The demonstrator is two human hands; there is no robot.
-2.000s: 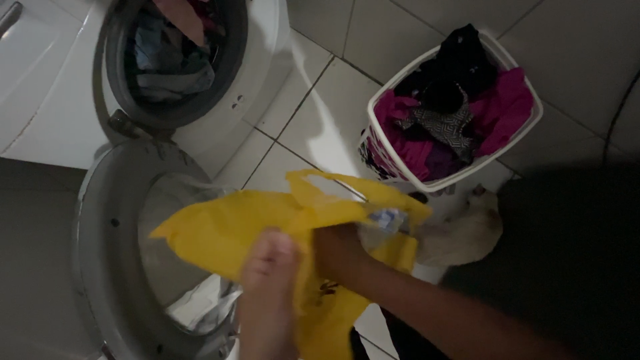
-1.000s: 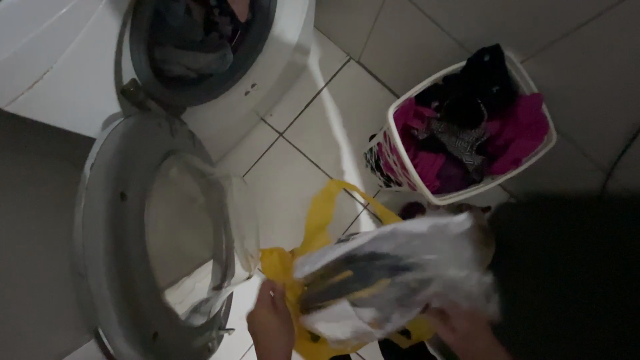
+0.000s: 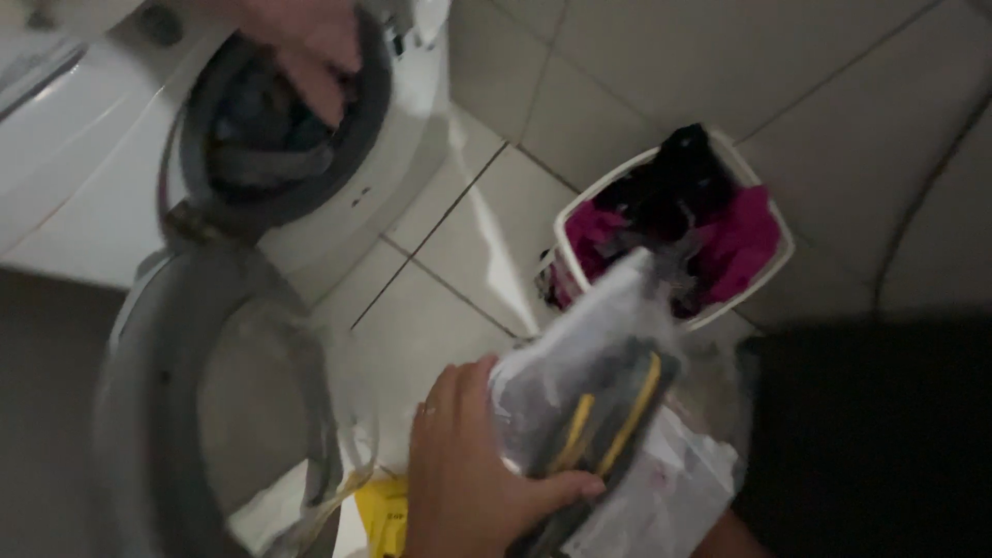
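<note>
My left hand, with a ring on one finger, grips a clear plastic package from its left side. Dark material with yellow strips shows through the plastic. Only a bit of my right hand or wrist shows at the bottom edge, behind the package's lower right; its fingers are hidden. A yellow plastic bag lies low in the view, left of my left hand and partly covered by it. Beyond the package stands a white laundry basket with black and magenta clothes.
At the left is a white front-loading washing machine with its round door swung open. Clothes fill the drum, and a pink cloth hangs at its opening. Pale floor tiles run between machine and basket. A dark area covers the lower right.
The plastic package, inside the yellow bag's opening two seconds ago, is out of it and in my left hand. The yellow bag is now low, beside that hand. The pink cloth reaches further over the drum opening.
</note>
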